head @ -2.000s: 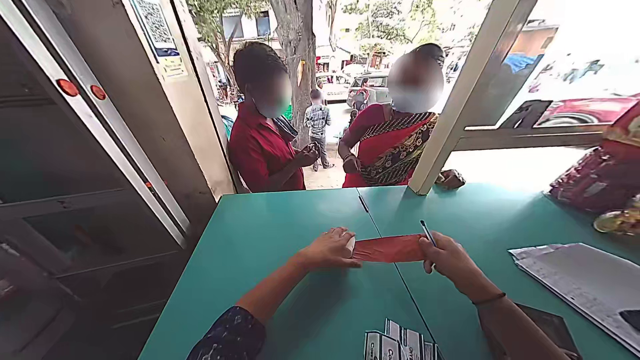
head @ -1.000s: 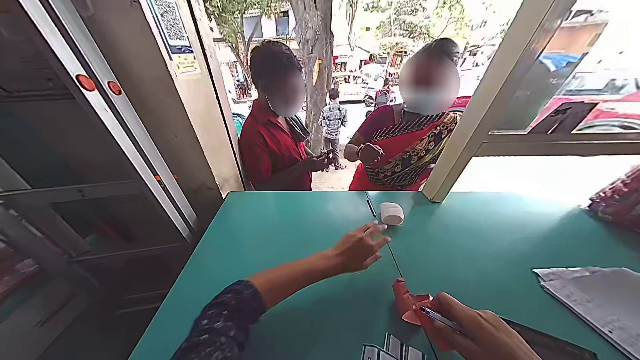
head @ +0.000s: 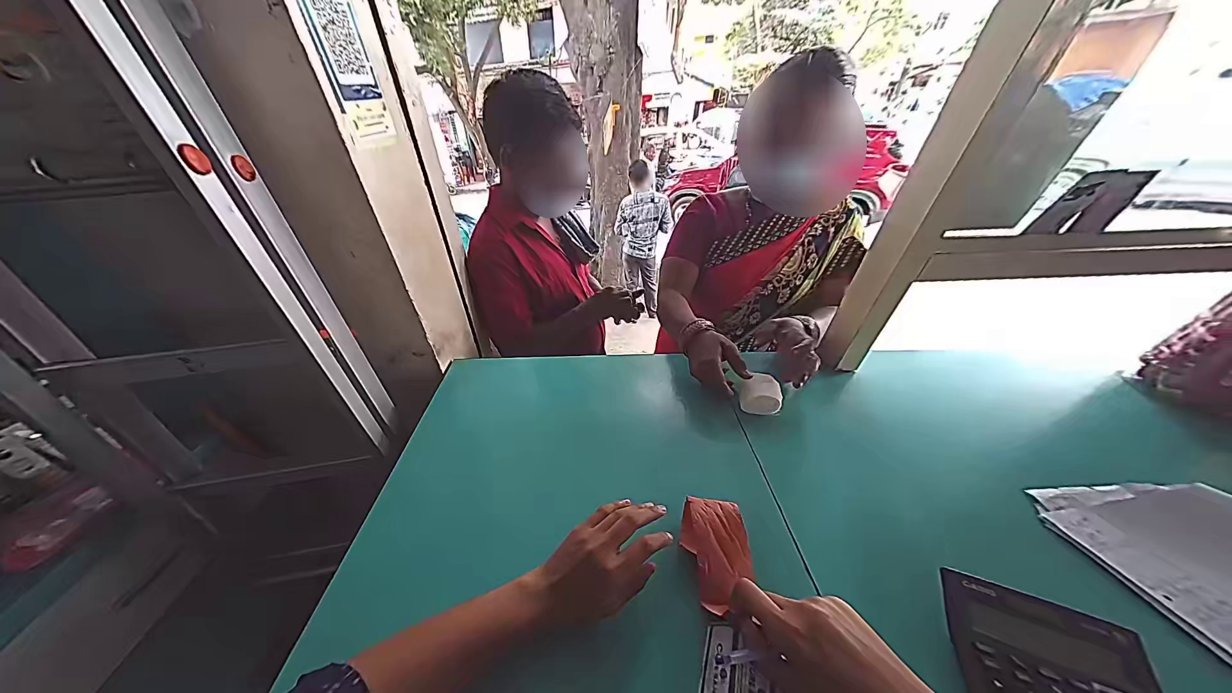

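On the green counter (head: 577,433), an orange-red crumpled strip (head: 715,549), seemingly thin plastic or paper, lies between my hands. My right hand (head: 818,640) pinches its near end and also has a pen (head: 739,657) in it, over printed cards or packets (head: 717,664). Just left of the strip, my left hand (head: 606,563) is held with fingers apart and nothing in it. At the counter's far edge sits a small white round container (head: 759,395); a person's hand (head: 712,358) touches it, their other hand (head: 795,346) close beside.
A Casio calculator (head: 1044,630) and a stack of papers (head: 1136,549) lie at the right, with a patterned red item (head: 1193,356) beyond. Two persons stand outside past the far edge. A metal window frame post (head: 924,192) rises there; sliding cabinet doors (head: 260,250) are at the left.
My left hand has let go of the strip and come back from the far side. The strip has moved nearer me with my right hand. The person's hands have come down to the white container.
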